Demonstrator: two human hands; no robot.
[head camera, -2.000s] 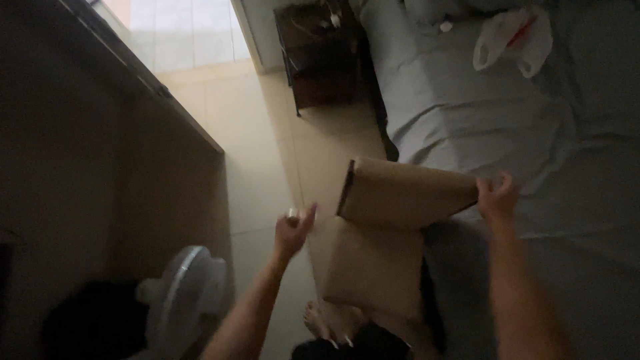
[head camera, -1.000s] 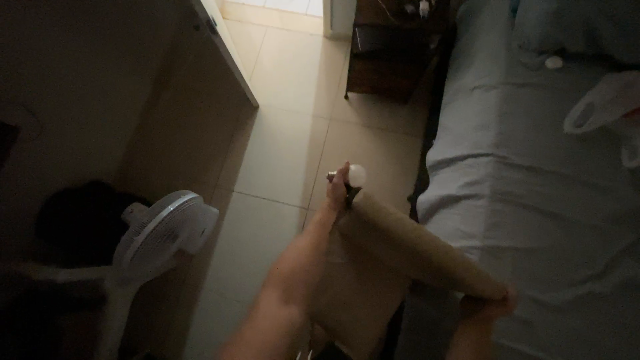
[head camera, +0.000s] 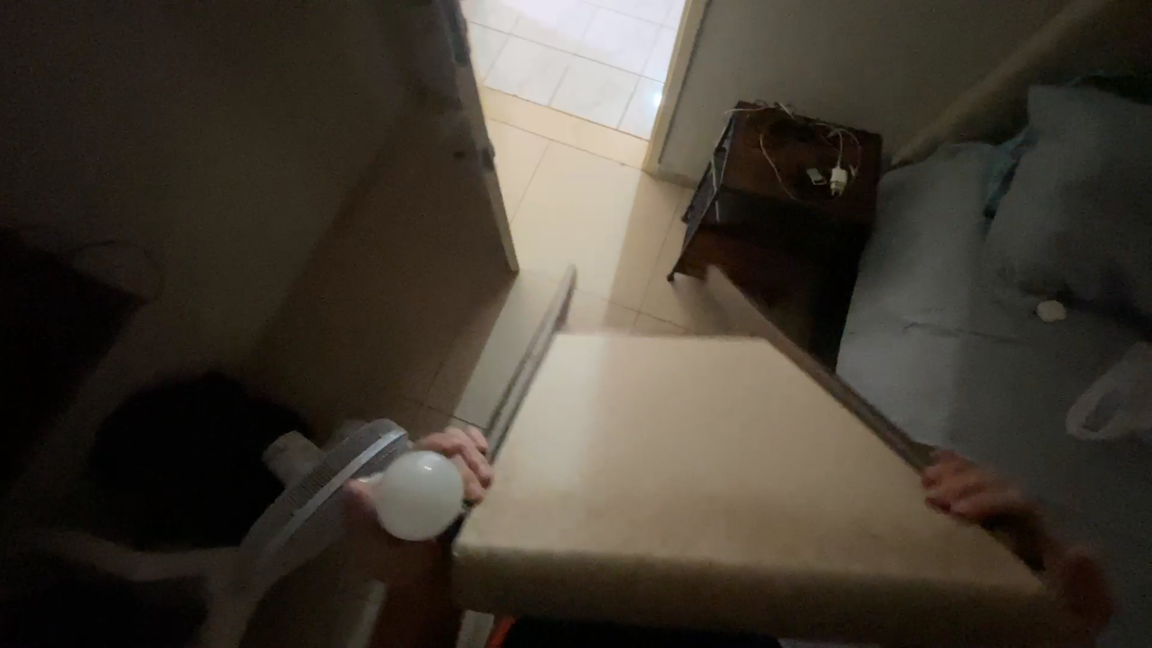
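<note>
A beige padded piece of furniture (head camera: 702, 450), seemingly a chair, spans the lower middle, with a narrow dark bar along each side. At its left edge is my left hand (head camera: 459, 459), which holds a white light bulb (head camera: 418, 495) and has its fingers against the dark left bar (head camera: 531, 360). My right hand (head camera: 981, 495), blurred, is closed around the dark right bar (head camera: 837, 387) at the piece's right edge. The bulb's base is hidden in the left hand.
A white fan (head camera: 324, 490) stands close to my left hand. Ahead are a door (head camera: 495, 198) standing open and a dark nightstand (head camera: 801, 171) with cables and a charger. To the right is a bed (head camera: 927, 324) with grey bedding, a small white object (head camera: 1050, 310) and a plastic bag (head camera: 1116, 396).
The padded piece has turned from a slanted position, and its broad face now lies between my hands. My left hand has come nearer my body with the bulb. The view has shifted.
</note>
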